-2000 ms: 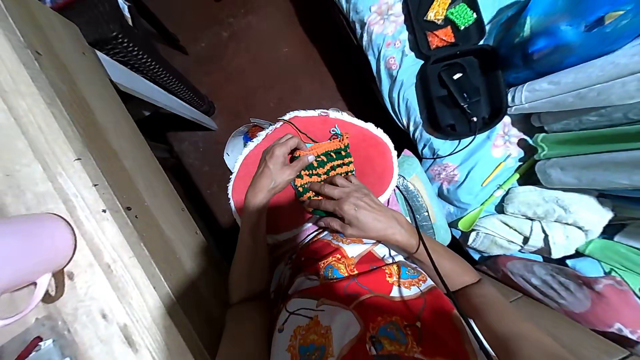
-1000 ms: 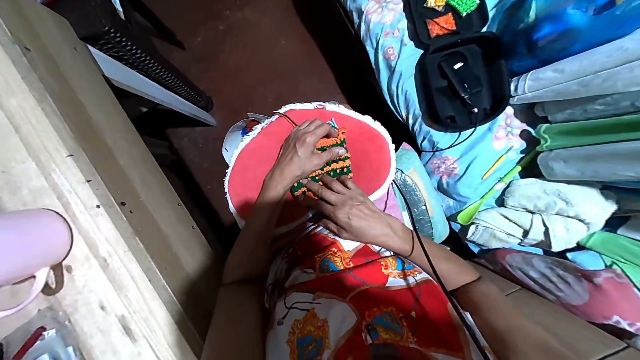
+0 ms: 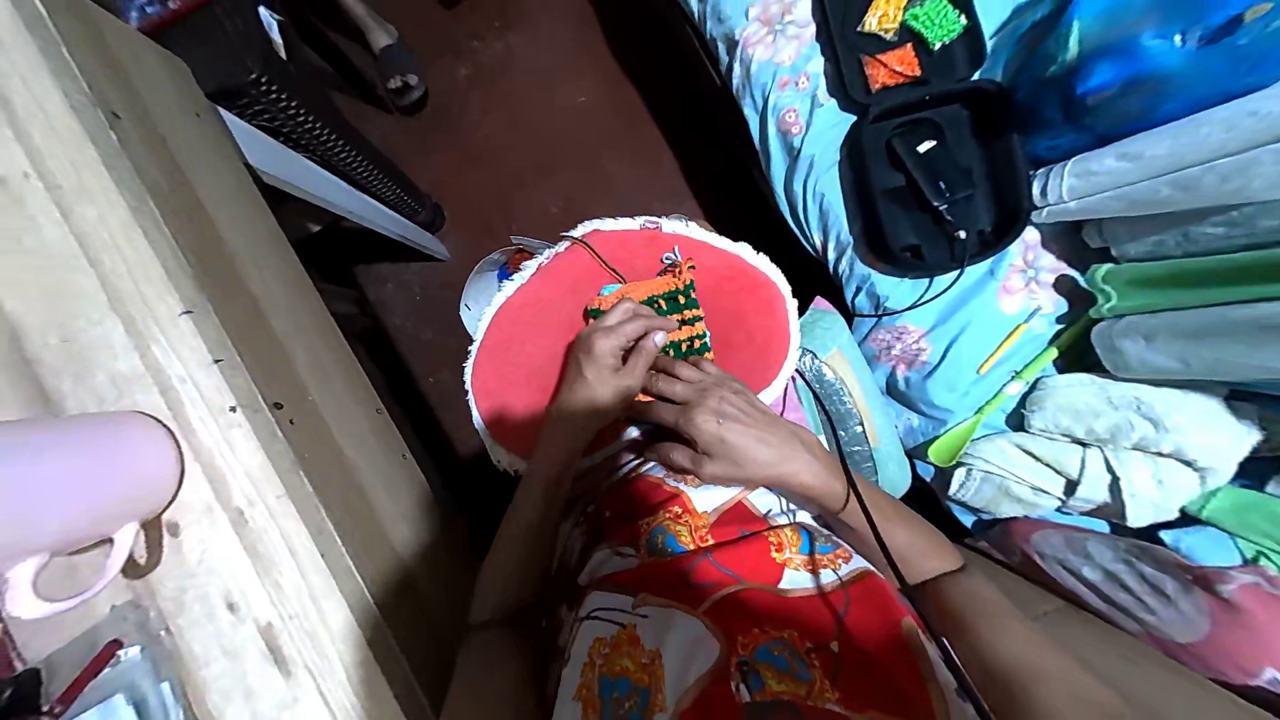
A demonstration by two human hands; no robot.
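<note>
A small crocheted or knitted piece (image 3: 688,318) in green and orange yarn lies on a round red pad with a fluffy white rim (image 3: 520,370), on my lap. My left hand (image 3: 615,355) rests over the left part of the piece, thumb and index finger close together; whether they pinch yarn cannot be made out. My right hand (image 3: 725,420) lies palm down along the lower edge, its fingertips under and beside the left hand. A strand of yarn (image 3: 597,258) runs from the piece over the pad's top edge. Grey yarn ends stick up at its upper right corner.
At left a wooden surface (image 3: 240,480) holds a pink mug (image 3: 90,490). On the flowered bed lie an open black case (image 3: 935,180) with bead packets (image 3: 890,66), a yellow-green spatula (image 3: 1000,400) and folded cloths (image 3: 1140,430). Another person's foot (image 3: 403,80) shows near a chair.
My left hand has moved down from the upper part of the piece, uncovering its top right corner. A person's foot has come into view at upper left.
</note>
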